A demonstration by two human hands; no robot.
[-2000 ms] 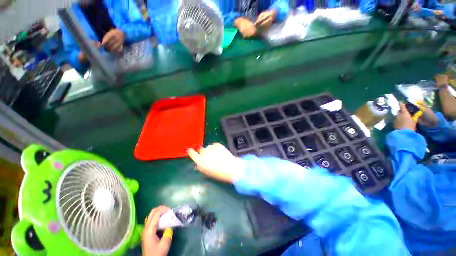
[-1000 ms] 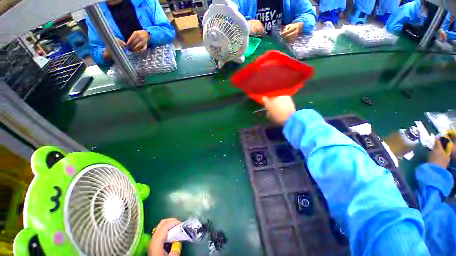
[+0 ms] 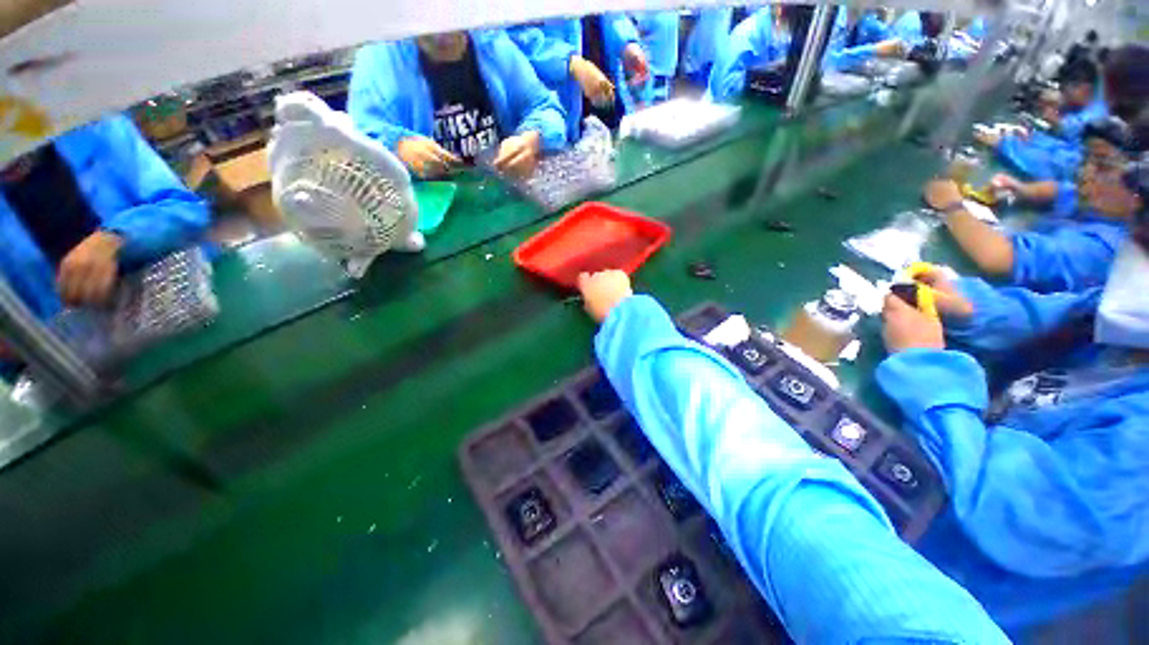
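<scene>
The red plastic tray is on the green bench beyond the compartment tray. My right hand is at its near edge, gripping the rim with the arm stretched forward. The dark compartment tray lies under my right sleeve, which hides its middle. It holds several black square modules, some with a pale ring, and several compartments are empty. My left hand is not in view.
A white desk fan stands across the bench. An amber bottle and white paper pieces lie beyond the compartment tray's right corner. A neighbour's blue sleeves and hands are on the right. People in blue work opposite with clear blister trays.
The view has swung to the right. The red tray has gone from the left of the compartment tray to its far side. My left hand, the small bag and the frog fan have left the picture.
</scene>
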